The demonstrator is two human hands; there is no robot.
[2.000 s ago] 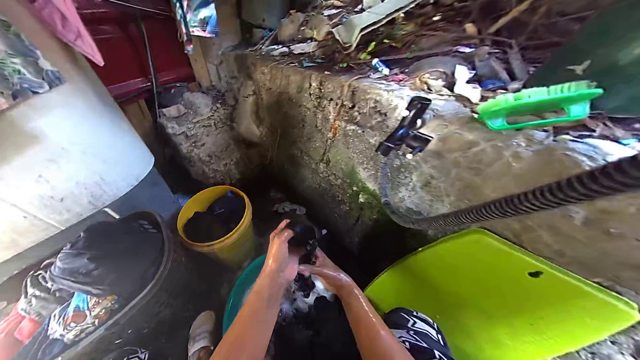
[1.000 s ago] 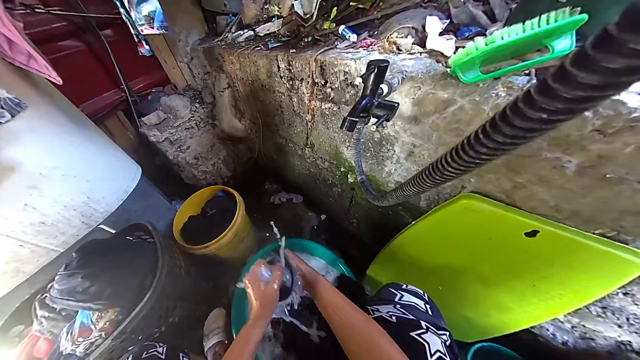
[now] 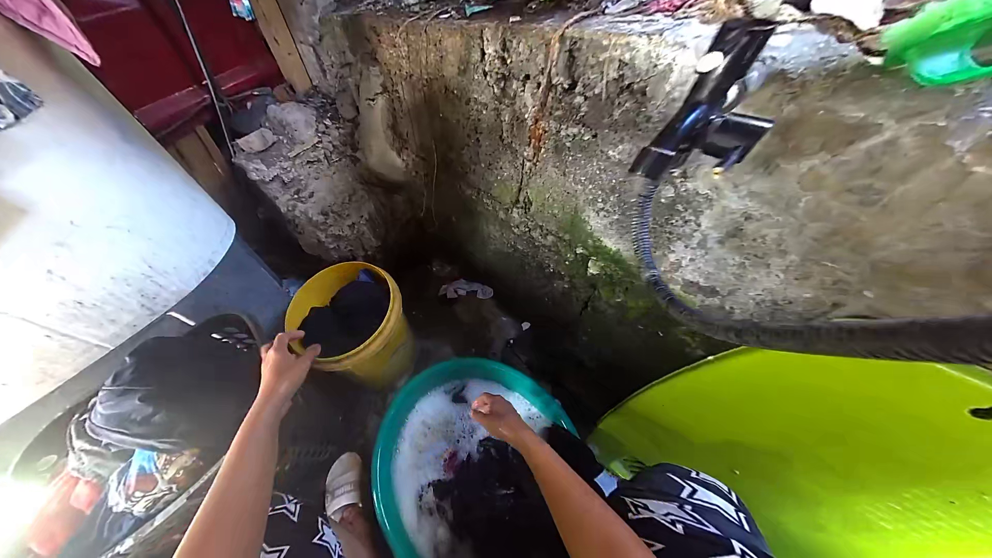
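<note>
My left hand (image 3: 285,364) is at the near rim of a yellow plastic bucket (image 3: 394,341), fingers on the edge; dark cloth (image 3: 345,316) lies inside it. Over a round green plastic basin (image 3: 384,465) hangs my right hand (image 3: 496,415), its fingers curled in, with nothing seen in it. White suds (image 3: 438,422) and dark wet clothes (image 3: 488,496) fill the basin, which stands in front of me between my legs.
At left, a dark tub holds piled clothes (image 3: 155,395) below a large white cylindrical container (image 3: 101,201). A rough concrete wall (image 3: 496,139) rises ahead. A black ribbed hose (image 3: 814,337) crosses above a lime-green plastic board (image 3: 775,442). A green brush (image 3: 942,46) lies on the wall's top.
My hands, together over the basin with wet cloth earlier, have come apart. The left has moved to the yellow bucket's rim; the right remains over the basin. The cloth has been let go.
</note>
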